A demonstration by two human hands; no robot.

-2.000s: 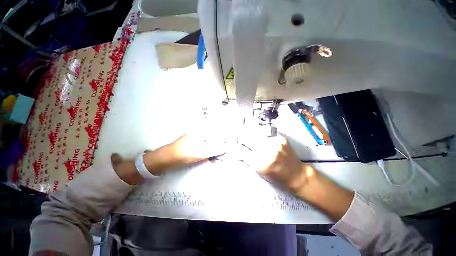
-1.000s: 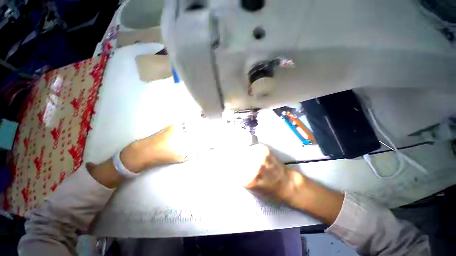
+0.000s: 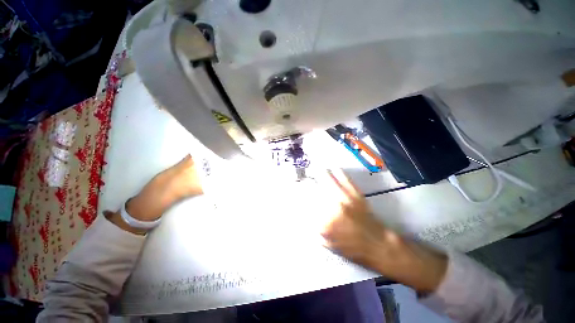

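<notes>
The white sewing machine (image 3: pixel 353 57) stands across the upper part of the view. Its presser foot and needle (image 3: pixel 297 154) sit in very bright lamp light. My left hand (image 3: pixel 169 188) lies on the table left of the needle, its fingertips lost in the glare. My right hand (image 3: pixel 353 221) is right of and below the needle, partly bleached and slightly blurred, with a finger pointing up toward the foot. Any fabric between the hands is washed out, so I cannot tell whether either hand holds it.
Blue and orange snips (image 3: pixel 362 151) lie right of the needle, beside a flat black rectangle (image 3: pixel 416 140) with a white cable (image 3: pixel 485 199). A brown covering with red print (image 3: pixel 63 183) is at left. Ruler marks (image 3: pixel 195 284) run along the front table edge.
The view has shifted and tilted, so the machine head appears further left and larger. My right hand sits slightly further right of the needle; the hands look further apart than two seconds ago.
</notes>
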